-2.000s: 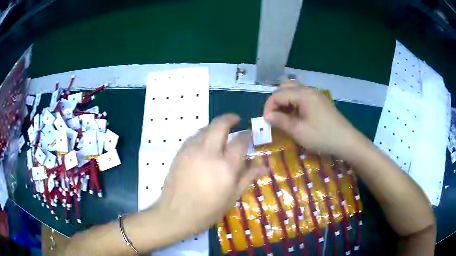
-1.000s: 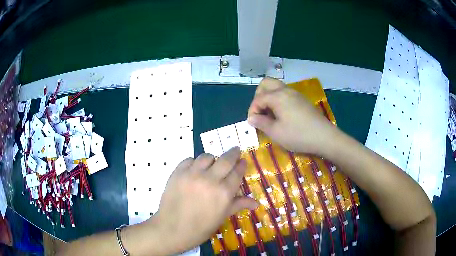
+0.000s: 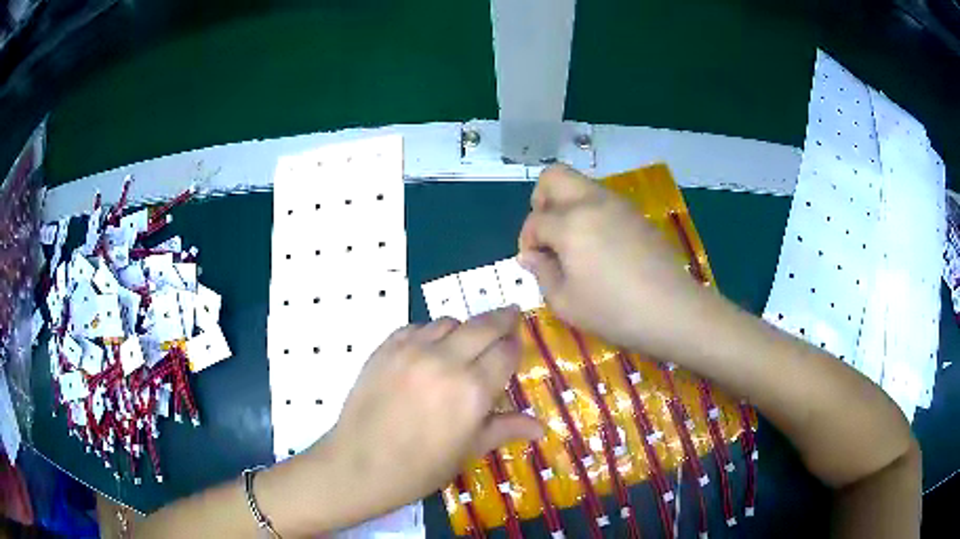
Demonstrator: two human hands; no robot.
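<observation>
A block of shiny amber units (image 3: 590, 421) lies on the dark green bench, with red lead wires lengthwise over it and tiny white plugs on them. Three white square labels (image 3: 482, 292) with dark dots lie side by side along its top left edge. My left hand (image 3: 421, 395) lies over the block's left side, fingertips on the lower edge of the labels, thumb apart, holding nothing visible. My right hand (image 3: 611, 258) has thumb and fingers pinched at the right edge of the rightmost label; the fingers partly hide the contact.
A dotted white label sheet (image 3: 335, 242) lies left of the block. Overlapping spare sheets (image 3: 863, 232) lie at the right. A heap of labelled units (image 3: 137, 326) with red wires is at the left, beside a crinkly plastic bag (image 3: 19, 263). A pale metal rail and upright (image 3: 532, 84) stand beyond.
Since the earliest frame, my right hand has brought its label down to the row and my left hand has settled on the labels. Over the last second both hands have barely moved.
</observation>
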